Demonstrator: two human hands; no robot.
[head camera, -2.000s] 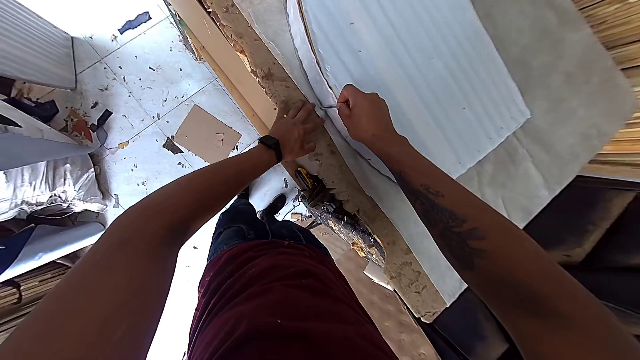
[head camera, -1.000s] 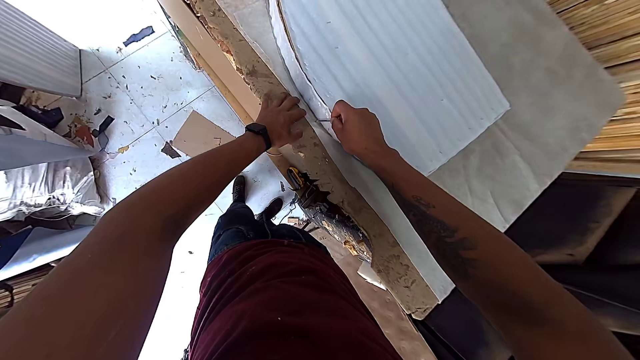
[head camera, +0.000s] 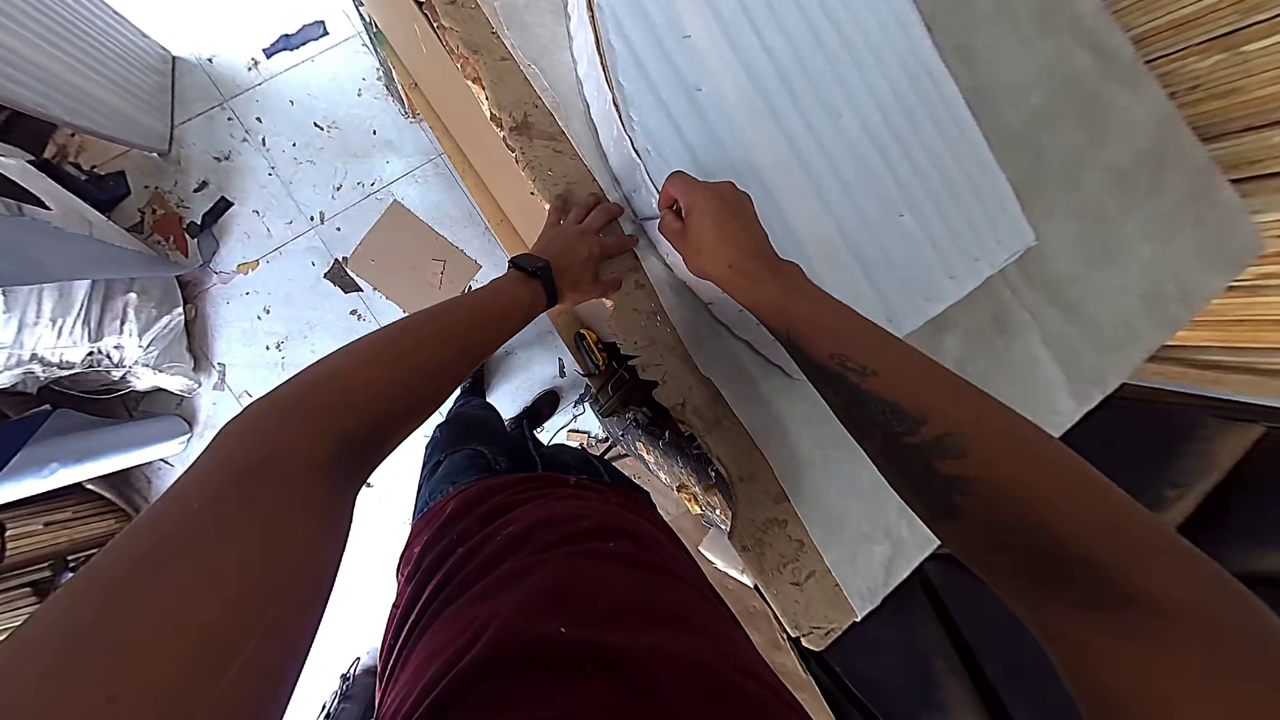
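My left hand (head camera: 583, 248), with a dark watch at the wrist, lies with spread fingers on the worn edge board (head camera: 560, 160) of the workbench. Its fingertips reach a pale sheet (head camera: 790, 440) beside the board. Just to the right, my right hand (head camera: 712, 225) is closed in a fist at the curved edge of a white ribbed panel (head camera: 820, 150). A thin, thread-like thing runs from this fist towards my left hand; what it is cannot be made out. The panel lies over the pale sheet and a greyish sheet (head camera: 1090, 240).
A yellow-handled tool (head camera: 590, 352) sits in a holder at the bench's near side. Stacked wooden strips (head camera: 1220, 100) stand at the upper right. A cardboard piece (head camera: 413, 257) and scraps lie on the tiled floor. Bundled material (head camera: 90, 330) is at the left.
Both hands keep nearly the same place at the panel's curved edge. My left hand's fingers are spread on the board as before. The view shifted slightly.
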